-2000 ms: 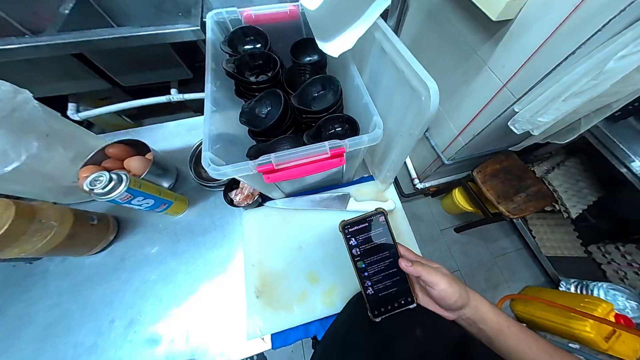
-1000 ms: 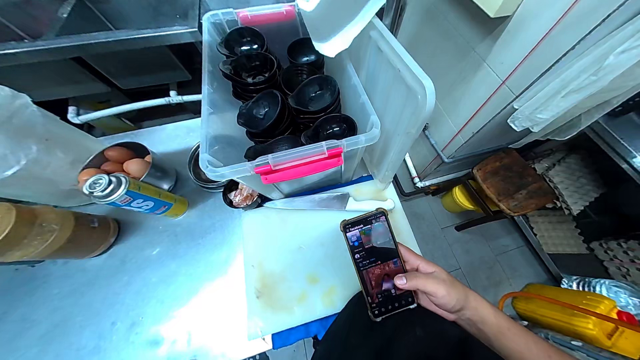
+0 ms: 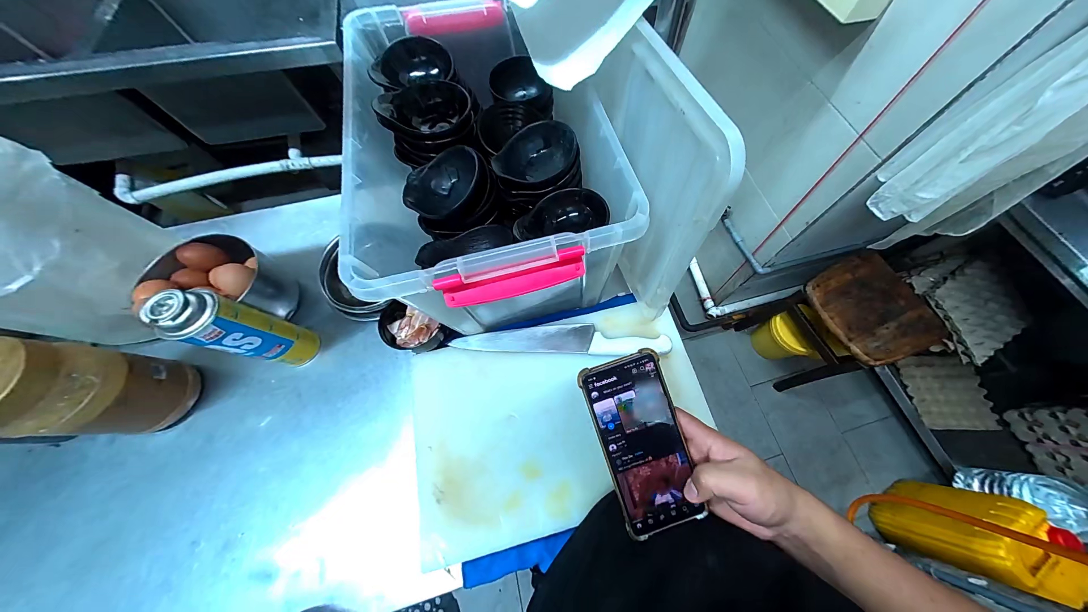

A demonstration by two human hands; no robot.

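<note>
My right hand holds a smartphone in a clear-edged case, its screen lit and the thumb on the lower right of the screen. The phone is over the right part of a white cutting board. Just above it a kitchen knife with a white handle lies flat along the board's far side. Left of the knife tip sits a small black bowl of what looks like raw meat. Behind the knife stands a clear plastic bin with pink latches, filled with stacked black bowls. My left hand is out of view.
On the metal table, a metal container of brown eggs, a gas canister and a large brown-filled container stand at left. A wooden stool, a yellow bucket and a yellow jug are at right.
The phone's screen has changed from a dark list to a page with pictures. My right thumb has moved a little lower on the phone.
</note>
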